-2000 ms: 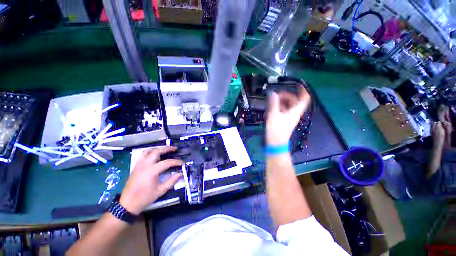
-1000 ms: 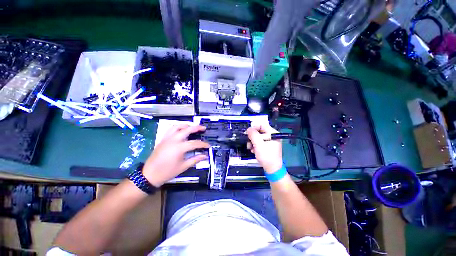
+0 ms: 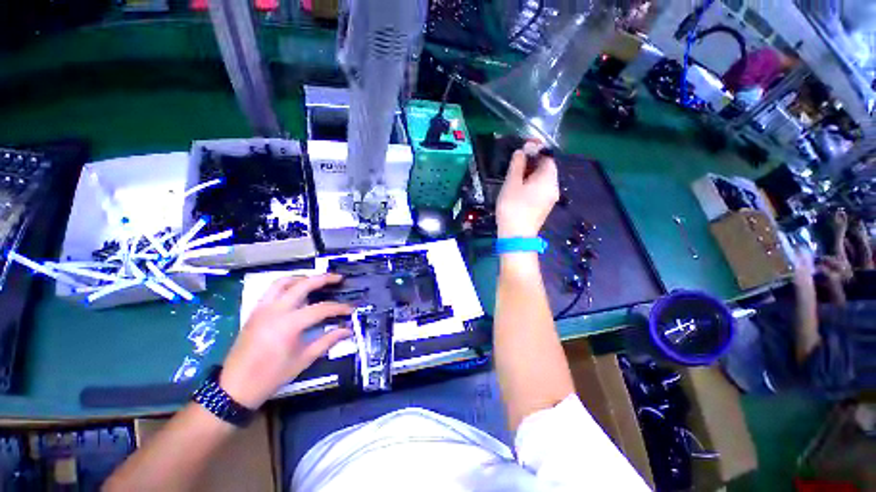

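The black plastic housing (image 3: 408, 290) lies flat on the white work pad (image 3: 459, 279), its narrow part projecting over the pad's front edge. My left hand (image 3: 288, 332) is on the housing's left side, fingertips on its edge and thumb near the narrow part, holding it. My right hand (image 3: 526, 197), with a blue wrist band, is raised at the back left of the black tray (image 3: 624, 245). Its fingertips are close together by something small and dark; whether they hold it is unclear.
A bin of white flat cables (image 3: 144, 259) and a bin of small black parts (image 3: 252, 197) stand left of the screw feeder (image 3: 336, 197). A green box (image 3: 440, 159) is behind. A blue tub (image 3: 690, 327) and a carton (image 3: 716, 404) are at right. People's arms show far right.
My right hand has left the housing, where it held something with a black cable, and moved back and right to the tray's rear. My left hand stays on the housing. The view has shifted.
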